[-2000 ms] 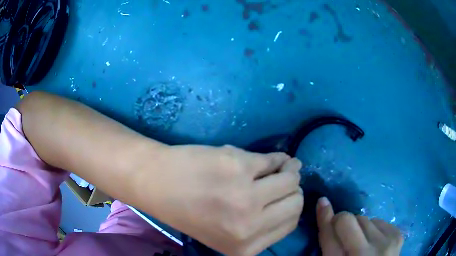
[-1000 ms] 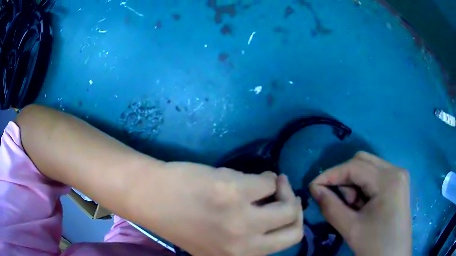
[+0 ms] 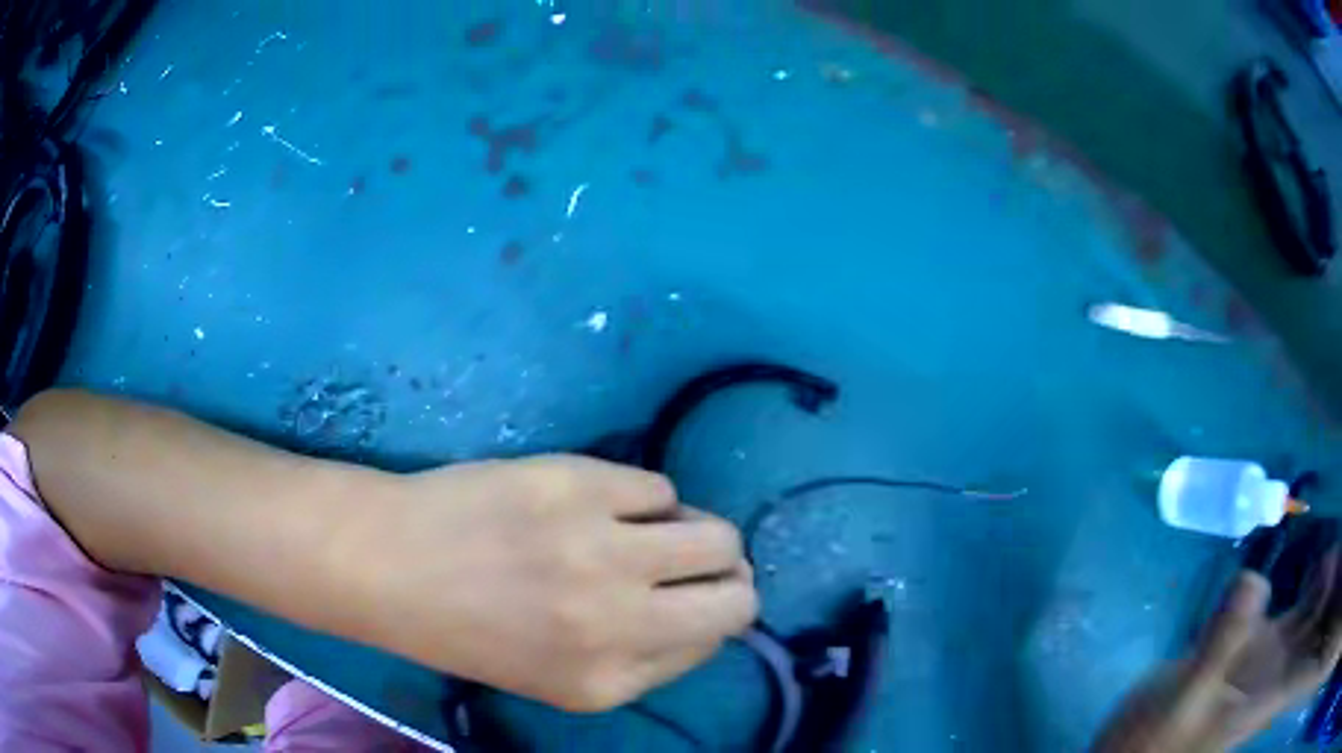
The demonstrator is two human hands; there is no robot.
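Observation:
My left hand (image 3: 574,574) is closed on a black headphone headband assembly near the bottom centre. A curved black yoke (image 3: 736,378) sticks out above its fingers, and a thin dark lead wire (image 3: 883,483) runs out to the right. A black end piece (image 3: 846,662) lies below the fingers; the rest is hidden by the hand or cut off by the bottom edge. My right hand (image 3: 1236,677), blurred and partly cut off, is at the lower right beside dark parts; its grip is unclear. A translucent white glue bottle (image 3: 1222,496) lies just above it, orange tip to the right.
A small white tube with a clear pointed tip (image 3: 1148,321) lies at the right of the bench (image 3: 442,221). Heaped black headband assemblies (image 3: 44,265) are at the left edge. A black part (image 3: 1288,169) is beyond the bench's rim. An open carton (image 3: 236,684) is at the lower left.
My right hand has left the assembly and moved right, near the glue bottle. The lead wire now lies exposed. The view has shifted right, showing more of the bottle and bench edge.

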